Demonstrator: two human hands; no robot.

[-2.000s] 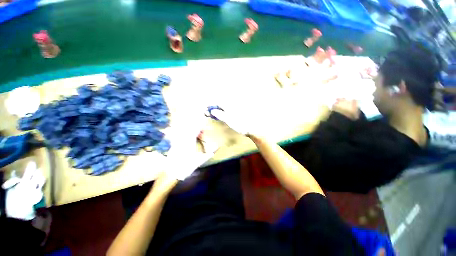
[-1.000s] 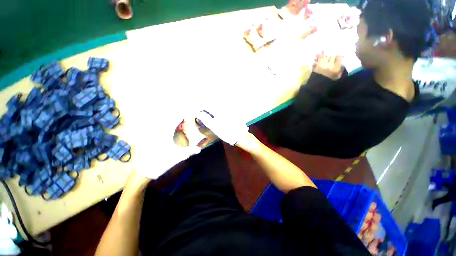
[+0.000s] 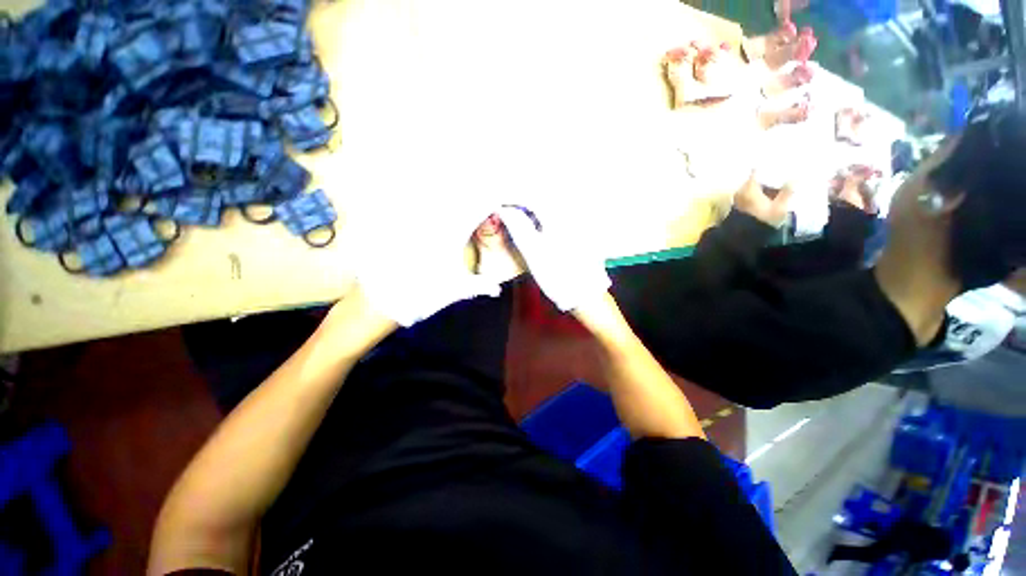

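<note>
A toy figure (image 3: pixel 492 239) with a red part on top is between my two white-gloved hands, just over the worktop's near edge and mostly hidden by the gloves. My left hand (image 3: pixel 422 276) is around its left side. My right hand (image 3: pixel 546 253) is on its right side, with a dark blue plaid piece (image 3: pixel 521 214) showing at the fingertips. Glare washes out the glove outlines. A large pile of blue plaid pieces (image 3: pixel 158 124) with black loops lies on the worktop at the upper left.
A person in black (image 3: pixel 788 293) sits close on my right, hands over the table. Several flesh-and-red figures (image 3: pixel 788 79) lie at the upper right. Blue crates (image 3: pixel 585 422) stand on the dark red floor. The tan worktop (image 3: pixel 259 264) ends in front of my body.
The view has shifted, so the pile now sits higher and the belt is mostly out of the picture. My hands are closer together around the figure.
</note>
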